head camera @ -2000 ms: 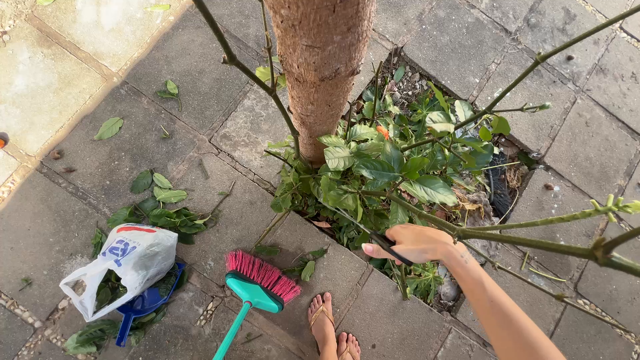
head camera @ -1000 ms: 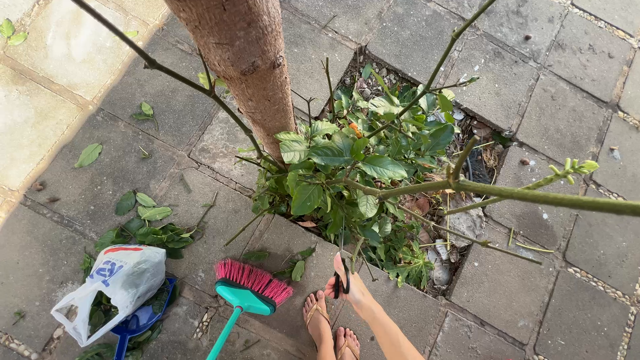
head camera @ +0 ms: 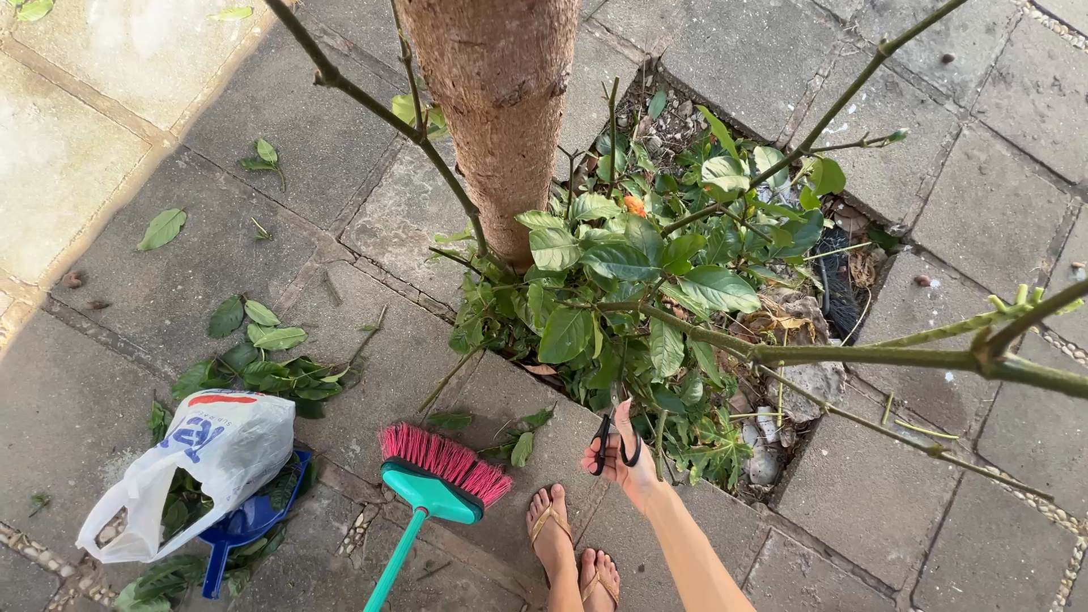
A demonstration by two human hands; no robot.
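My right hand point(head camera: 633, 455) holds a pair of black-handled scissors point(head camera: 605, 440) at the near edge of the planting square, handles spread apart, blades pointing into the leaves. Green leafy shoots point(head camera: 625, 259) crowd the base of a tree trunk point(head camera: 510, 110). A thick green stem point(head camera: 816, 355) runs from them to the right, above the paving. My left hand is out of view. Left of my feet lies a broom point(head camera: 438, 480) with pink bristles and a teal head. A white plastic bag point(head camera: 246, 433) with leaves inside rests on a blue dustpan point(head camera: 246, 520).
Cut leaves point(head camera: 276, 370) lie in a pile by the bag, others scattered on the grey paving slabs point(head camera: 246, 204). Bare branches point(head camera: 374, 106) rise from the tree base on both sides. Stones point(head camera: 803, 382) and a dark brush-like thing point(head camera: 840, 285) lie in the square's right part. My sandalled feet point(head camera: 552, 527) stand below.
My right hand has drawn back from over the leaves to the near edge of the planting square, its scissors now with handles spread. The broom, bag and dustpan have stayed put.
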